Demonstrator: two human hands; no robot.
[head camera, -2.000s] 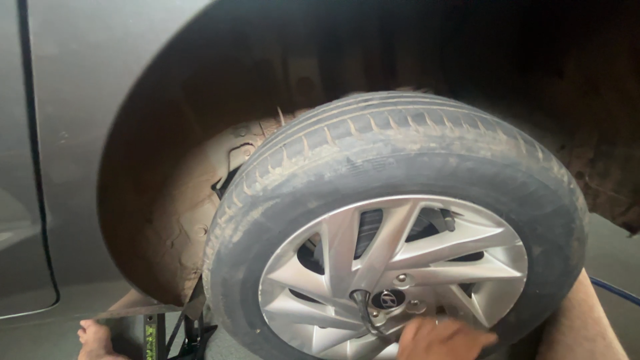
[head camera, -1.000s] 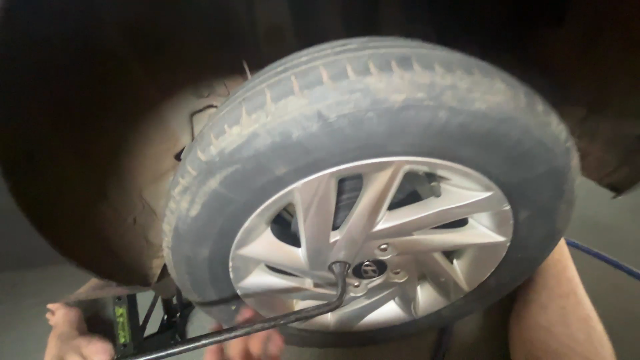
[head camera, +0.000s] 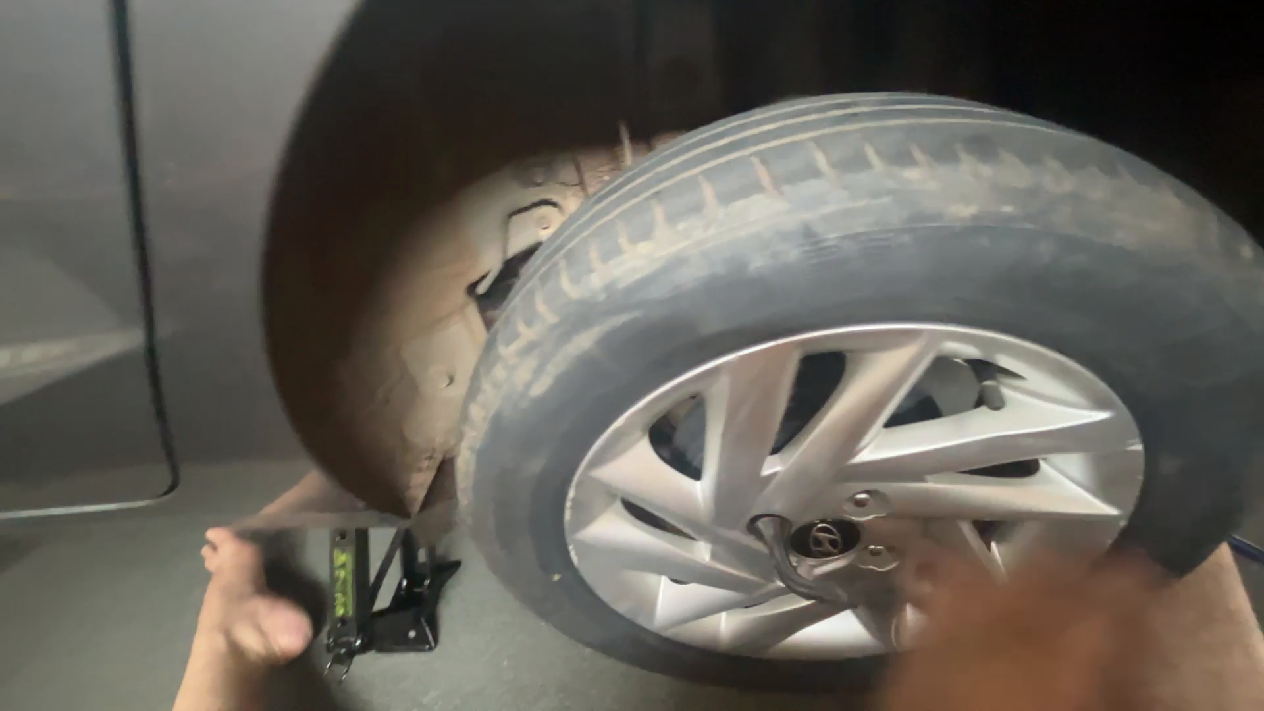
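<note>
A bent metal lug wrench (head camera: 788, 570) has its head on a lug position just left of the centre cap of a silver alloy wheel (head camera: 859, 405). Its handle runs right into the motion blur around my right hand (head camera: 1027, 632), which appears to grip it; the fingers are not distinct. The wheel carries a dusty black tire (head camera: 790, 267). At lower left, what looks like my left hand (head camera: 247, 607) is beside a black scissor jack (head camera: 346, 592), close to the car's lower edge. No tool shows in it, and its finger pose is unclear.
The dark wheel arch (head camera: 336, 326) surrounds the wheel's upper left side. A grey car body panel (head camera: 217, 247) stands at left, and grey floor (head camera: 513, 662) lies under the jack. Part of a bare leg (head camera: 1220, 632) is at the lower right, near a blue hose or cable (head camera: 1244, 548).
One second ago the wrench handle pointed down and left, with my right hand near it; now handle and hand are on the right side. The view has shifted.
</note>
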